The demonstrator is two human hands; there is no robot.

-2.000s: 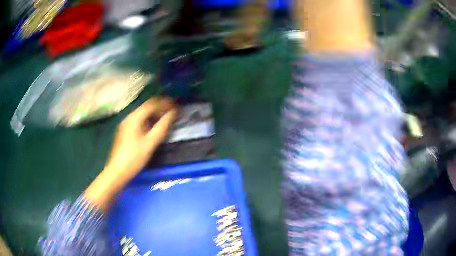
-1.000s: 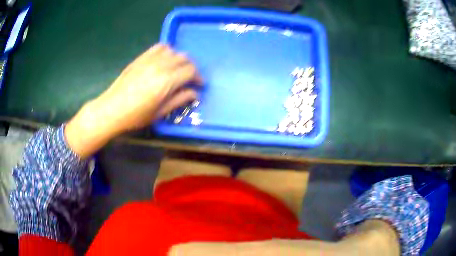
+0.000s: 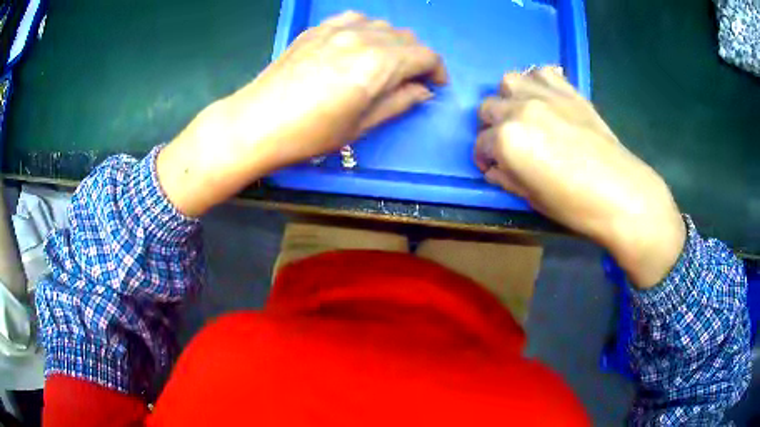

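Observation:
The shallow blue parts tray (image 3: pixel 400 185) lies on the bench in front of me, its far edge cut off by the frame. My left hand (image 3: pixel 342 79) is over the tray's left side, fingers bent and thumb near the forefinger. A few small metal parts (image 3: pixel 347 157) show below it in the near left corner. My right hand (image 3: pixel 554 150) is over the tray's right side with curled fingers, covering the heap there. Pale parts (image 3: pixel 546 73) show just beyond its knuckles. Whether either hand pinches a part is too small and blurred to tell.
The dark-green bench top (image 3: pixel 125 79) has a worn near edge. A speckled grey-white bag (image 3: pixel 740 35) is at the far right. Blue tray edges (image 3: pixel 23 33) show at the far left. A blue stool (image 3: pixel 615 334) is partly visible below the bench at right. Pale cloth hangs at lower left.
My right hand has come up from below the bench edge into the tray's right side. My left hand has moved right, towards the tray's middle. The view has shifted, so the tray sits higher.

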